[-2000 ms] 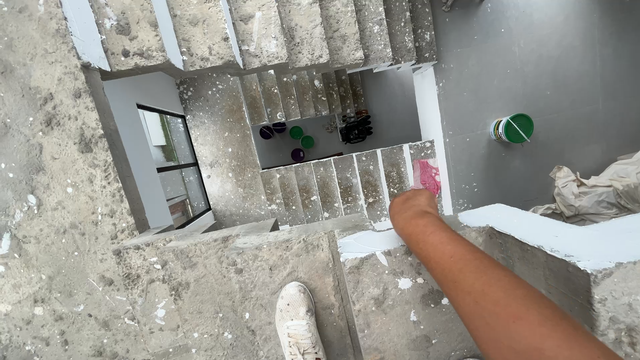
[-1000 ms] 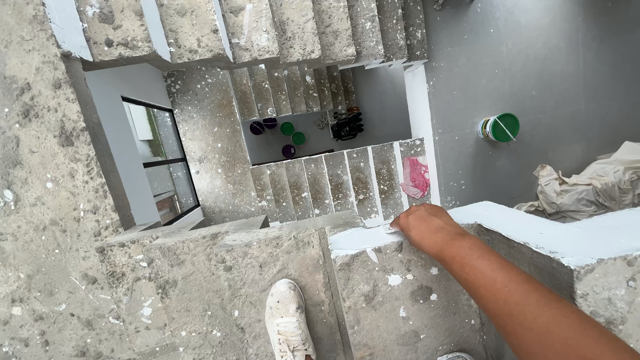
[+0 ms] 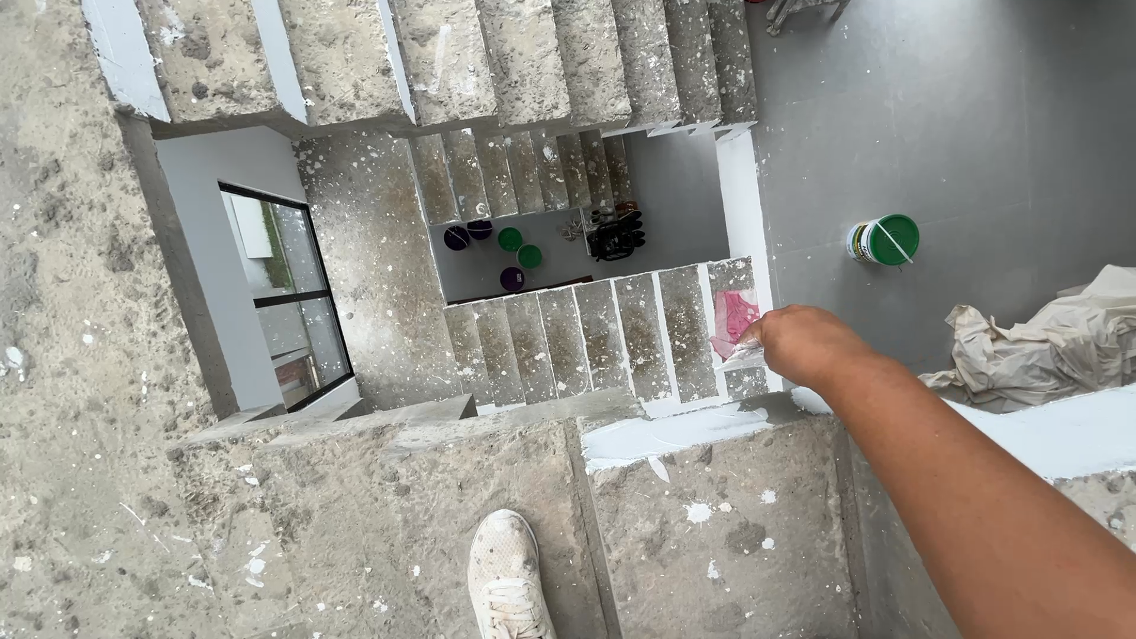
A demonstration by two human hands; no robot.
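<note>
My right hand point(image 3: 799, 342) reaches in from the lower right, over the stairwell just beyond the edge of an upper concrete tread point(image 3: 719, 524). Its fingers are closed on a thin whitish tool point(image 3: 744, 358), possibly a putty knife; the grip and handle are mostly hidden. The tool's tip overlaps, in the picture, a pink cloth or bag point(image 3: 735, 319) on the flight below; contact cannot be told. Wet-looking white paint or filler point(image 3: 674, 435) coats part of the tread's edge, left of and below the hand. My left hand is out of view.
My white shoe point(image 3: 508, 568) stands on the concrete near the open stairwell edge. Far below are lower steps point(image 3: 621, 337) and several buckets point(image 3: 529, 256). A green-lidded bucket point(image 3: 895, 240) and a crumpled drop cloth point(image 3: 1038, 342) lie on the grey floor at right. A window point(image 3: 293, 302) is at left.
My right hand was at the tread's edge a second ago. It has moved outward and to the right, off the edge, and the whitish tool now shows beyond the fingers.
</note>
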